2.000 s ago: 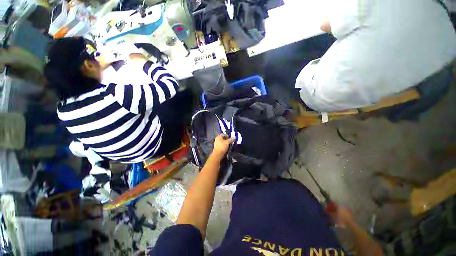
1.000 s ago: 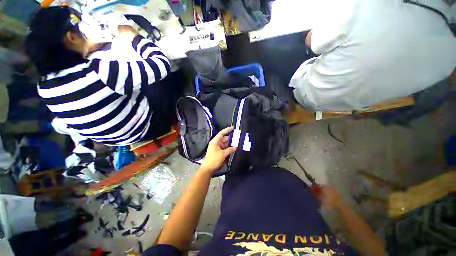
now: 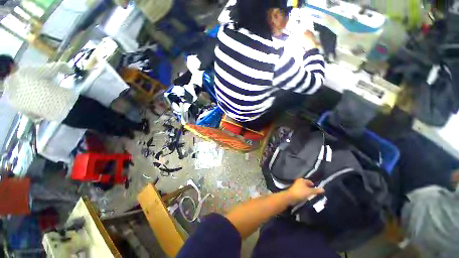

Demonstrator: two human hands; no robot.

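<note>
Dark grey and black garments (image 3: 347,201) with white stripes along their edges lie heaped in front of me, at the lower right of the view. A white label (image 3: 320,203) shows on the dark cloth. My left hand (image 3: 304,191) holds the edge of the cloth near a white stripe, fingers pinched on it. A blue crate (image 3: 383,150) shows its rim behind the heap. My right hand is not in the picture.
A person in black-and-white stripes (image 3: 251,70) sits at a sewing machine (image 3: 352,22). Another person (image 3: 40,90) stands at the far left. A red stool (image 3: 100,167), wooden benches (image 3: 161,221) and dark scraps (image 3: 168,146) are at the left.
The view has swung to the left, so the heap and the striped person now appear further right. My left hand still holds the cloth. My right hand and its thin tool have left the picture.
</note>
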